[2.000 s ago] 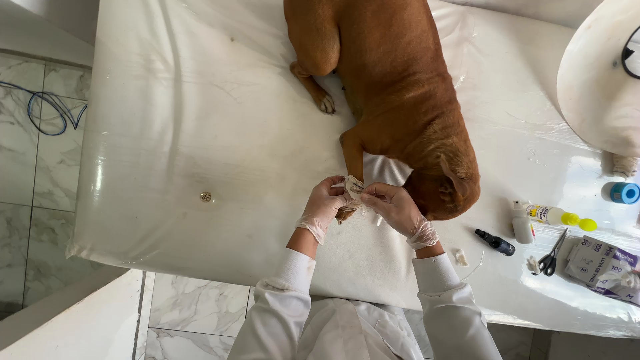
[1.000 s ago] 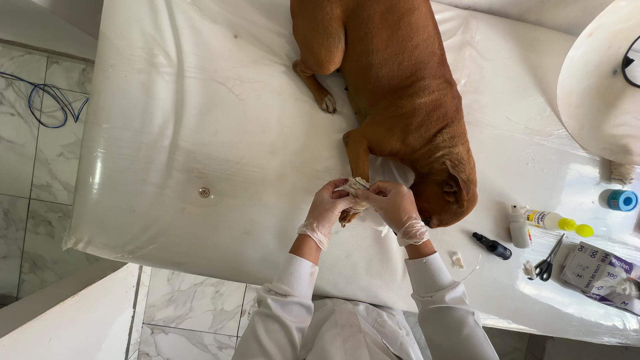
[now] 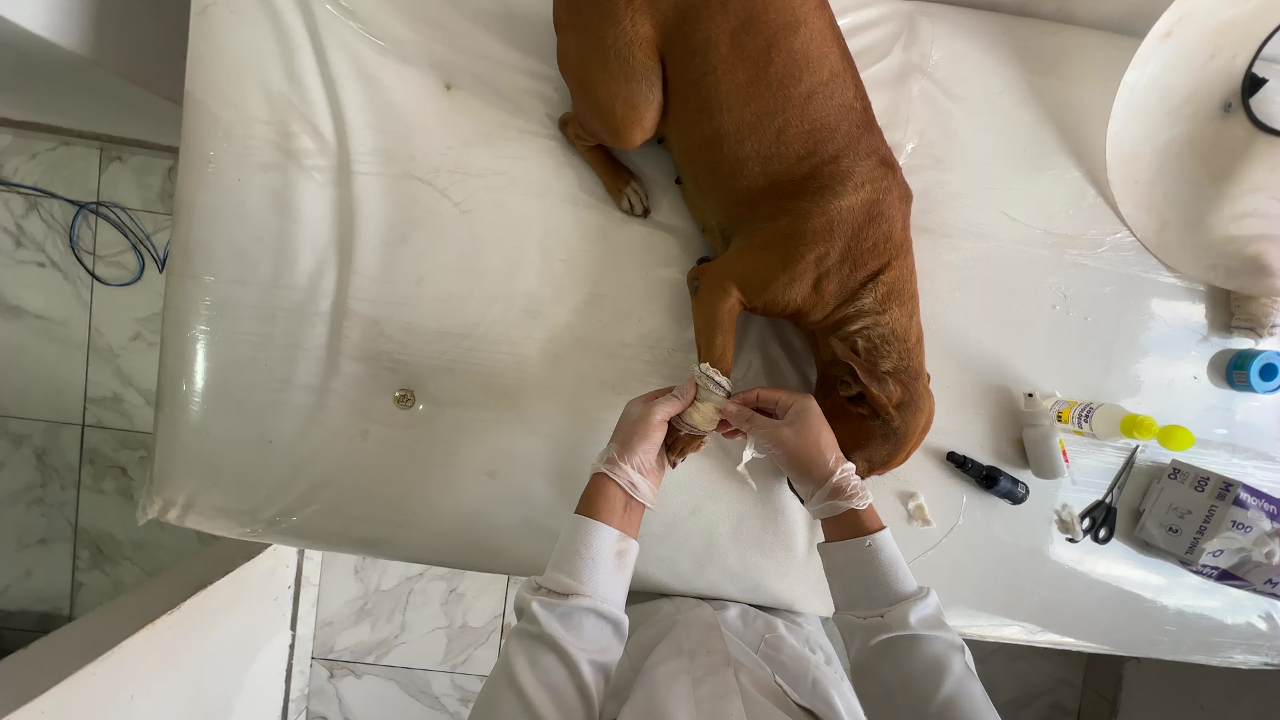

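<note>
A reddish-brown dog [image 3: 790,150] lies on a plastic-covered table, its head low at the right of my hands. Around its front leg [image 3: 714,325], just above the paw [image 3: 684,444], is an off-white gauze bandage [image 3: 704,405]. My left hand [image 3: 645,430], in a clear glove, grips the bandaged leg from the left side. My right hand [image 3: 785,425], gloved too, pinches the bandage's right edge between thumb and fingers. A loose white strip [image 3: 748,458] hangs below the right fingers.
Right of the dog lie a dark dropper bottle [image 3: 988,477], a white spray bottle [image 3: 1045,448], a yellow-capped bottle [image 3: 1100,420], black-handled scissors [image 3: 1102,510], a glove box [image 3: 1210,525], a blue roll [image 3: 1253,371] and cotton [image 3: 918,510]. A cone collar [image 3: 1190,150] stands behind.
Both hands stay at the dog's front leg. My fingers have shifted on the bandage, and more of its wrapped surface shows now.
</note>
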